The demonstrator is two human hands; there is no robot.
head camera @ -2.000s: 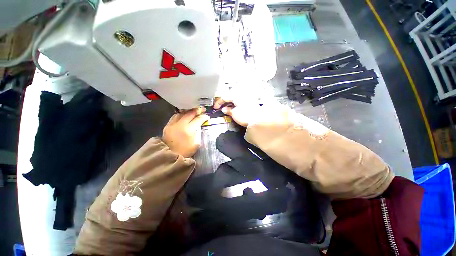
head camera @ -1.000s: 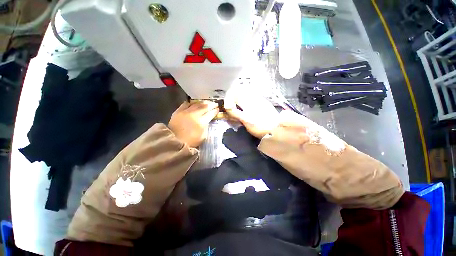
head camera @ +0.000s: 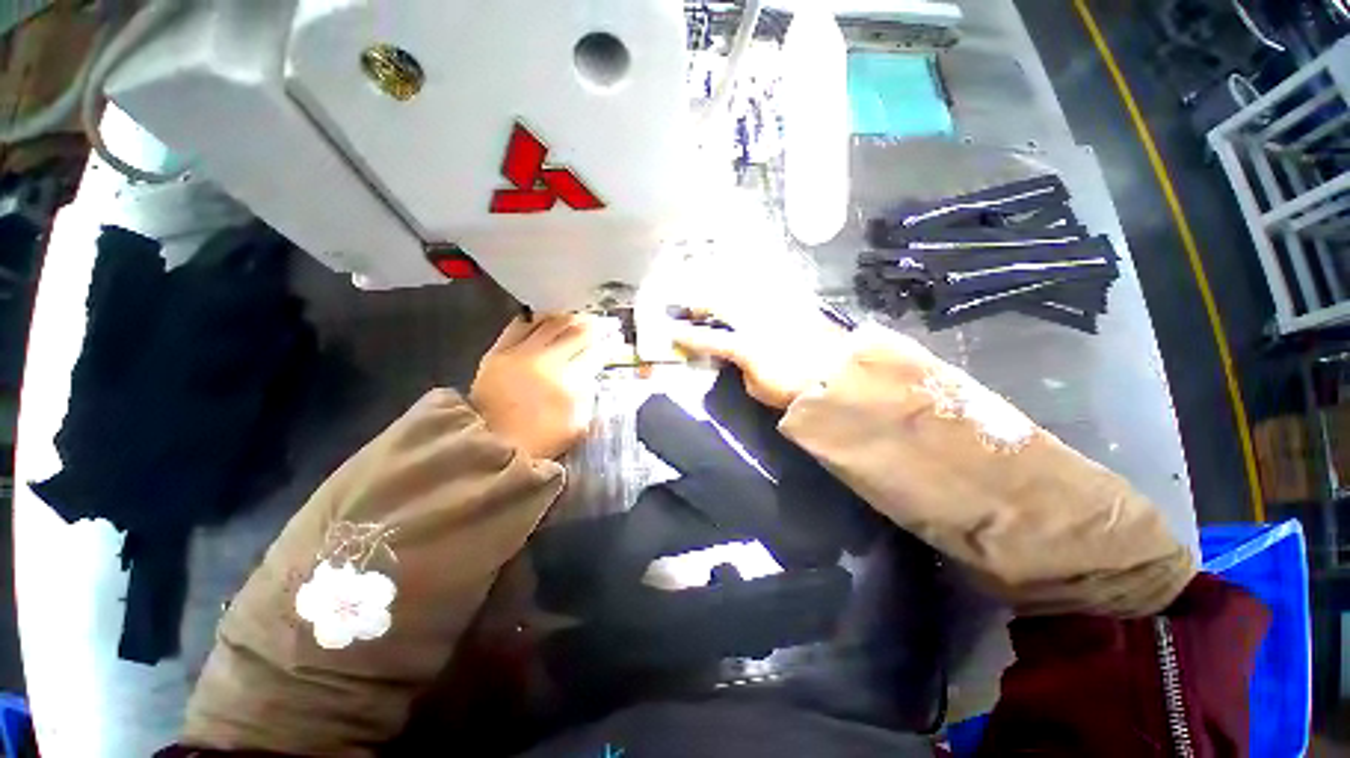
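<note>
The white sewing machine head (head camera: 489,163) with a red mark stands at top centre. My left hand (head camera: 545,382) is at the needle area, fingertips under the head. My right hand (head camera: 740,344) is just right of it, partly washed out by lamp glare. A small dark piece shows between the fingertips; my fingers hide most of it, so I cannot tell what each hand grips. Black fabric pieces (head camera: 726,504) lie before my lap, with a pale line on one near my right hand.
A fanned pile of zippers (head camera: 1007,255) lies at right. A large black fabric heap (head camera: 178,385) lies at far left. A blue bin (head camera: 1258,622) is below the table's right edge. White racks (head camera: 1303,178) stand beyond a yellow floor line.
My right fingers have shifted and spread slightly beside the needle area. The pale line on the near fabric, hidden a second ago, shows again. The view has shifted a little.
</note>
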